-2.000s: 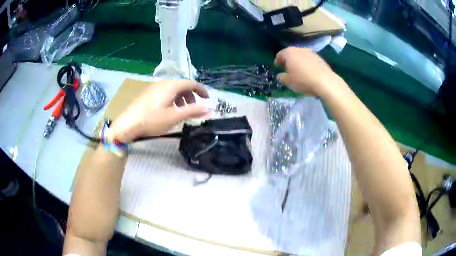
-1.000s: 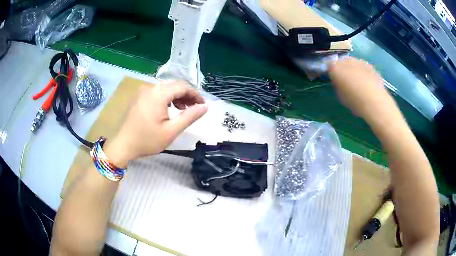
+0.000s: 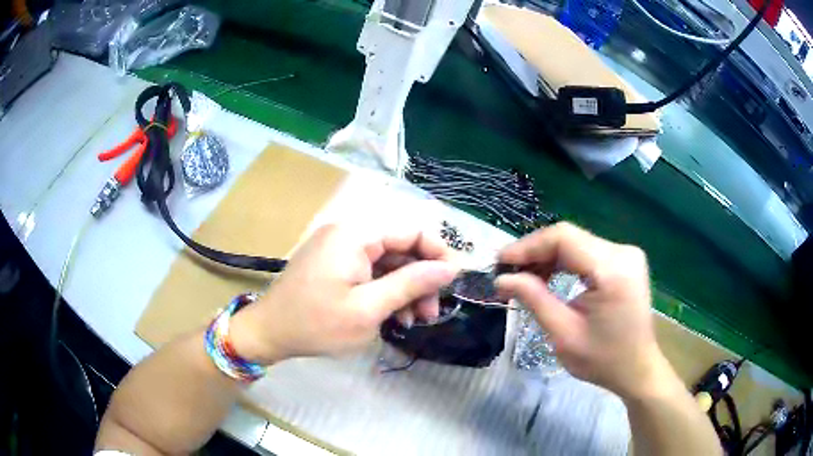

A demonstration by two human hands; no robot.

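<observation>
The black fan unit (image 3: 455,343) lies on the white foam sheet (image 3: 357,392), partly hidden by both hands. Thin pale wires cross its top and a short dark pigtail sticks out at its front left. My left hand (image 3: 357,289) is over its left part, thumb and index finger close together; whether they pinch a wire is unclear. My right hand (image 3: 584,307) is above its right edge, thumb and index finger closed on a small dark piece, perhaps a lead end. The black unit cable (image 3: 223,256) runs left to a coil. Small silver screws (image 3: 456,236) lie behind the unit.
The fastener bag (image 3: 535,343) is partly behind my right hand. An electric driver (image 3: 716,383) lies at right on cardboard. Thin leads (image 3: 481,185) lie by the white stand (image 3: 383,98). At left are an orange-red blow gun (image 3: 134,165) and a wrapped bundle (image 3: 205,162).
My right hand has come from above the green belt to the fan unit. My left hand has moved right, over the unit. The camera view has shifted.
</observation>
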